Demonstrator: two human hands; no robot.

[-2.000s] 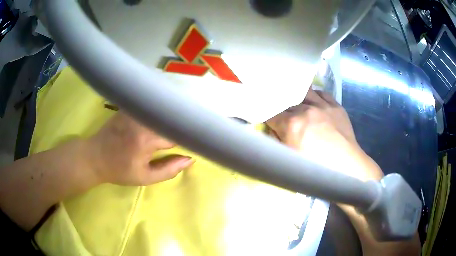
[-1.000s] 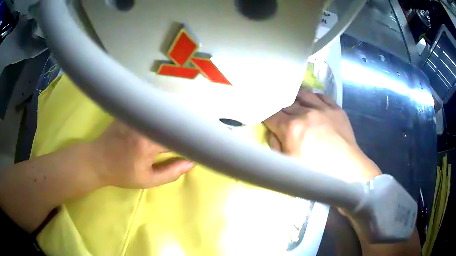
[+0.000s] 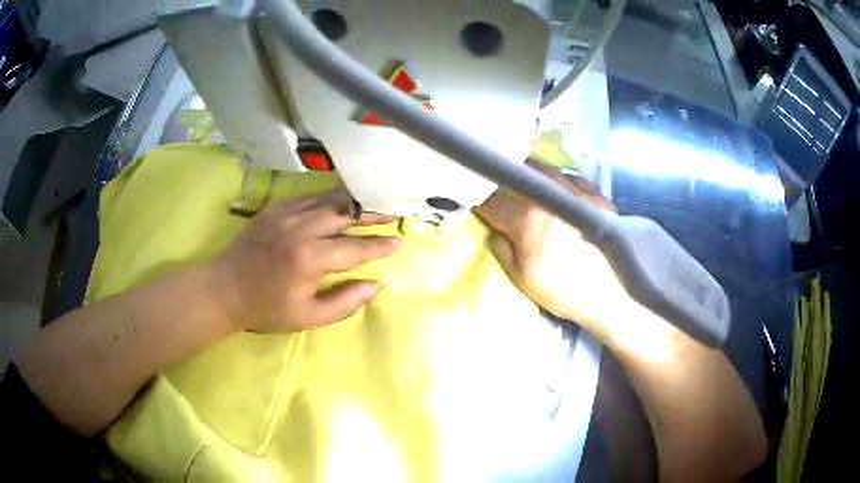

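Note:
The yellow bag body [image 3: 377, 387] lies spread over the template under the machine head and reaches toward me. My left hand [image 3: 306, 259] lies on the bag left of the needle area, palm down with fingers spread. My right hand [image 3: 542, 250] rests on the bag right of the needle area. Its fingertips are partly hidden by the lamp arm and glare. The white machine head [image 3: 453, 123] with the red logo stands above and between the hands. A metal bracket shows left of it, near the left fingers.
The white lamp arm ends in a paddle [image 3: 674, 278] over my right forearm. A shiny metal table [image 3: 688, 208] lies at right. A yellow strap bundle [image 3: 806, 377] and a slim pointed tool lie at the far right. A grey panel [image 3: 806, 113] stands at right rear.
The view has shifted, so the machine head and lamp arm look smaller and the needle area now shows. My left fingers are more visible and look more spread. Both hands stay on the bag.

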